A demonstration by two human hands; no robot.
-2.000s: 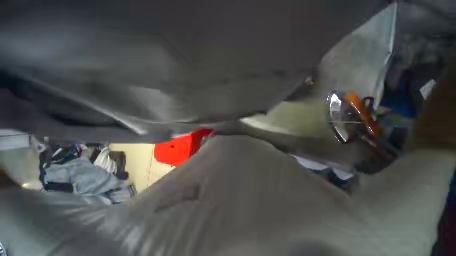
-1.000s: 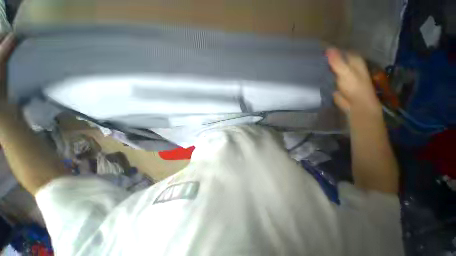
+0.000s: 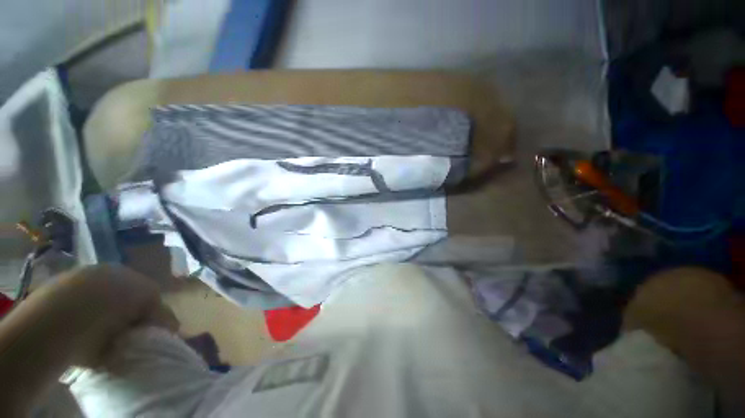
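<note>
A garment piece lies over the tan padded form point(image 3: 384, 87). Its grey-striped band point(image 3: 302, 131) is laid along the top of the form, and its white inner side point(image 3: 318, 220) with dark seam lines hangs towards me. The steam iron point(image 3: 606, 189), with an orange handle, stands on its dark rest at the right, with nobody's hand on it. Only my bent arms show at the lower left and lower right edges. Both my hands are out of the picture.
A red stool point(image 3: 292, 321) shows below the garment. A blue hose point(image 3: 686, 233) runs right from the iron. A second table with a metal and orange object point(image 3: 45, 233) is at the left. A cloth-covered table point(image 3: 441, 37) lies beyond the form.
The garment, stretched between both my hands a second ago, now lies on the form, released. My hands have moved down and outwards, out of view.
</note>
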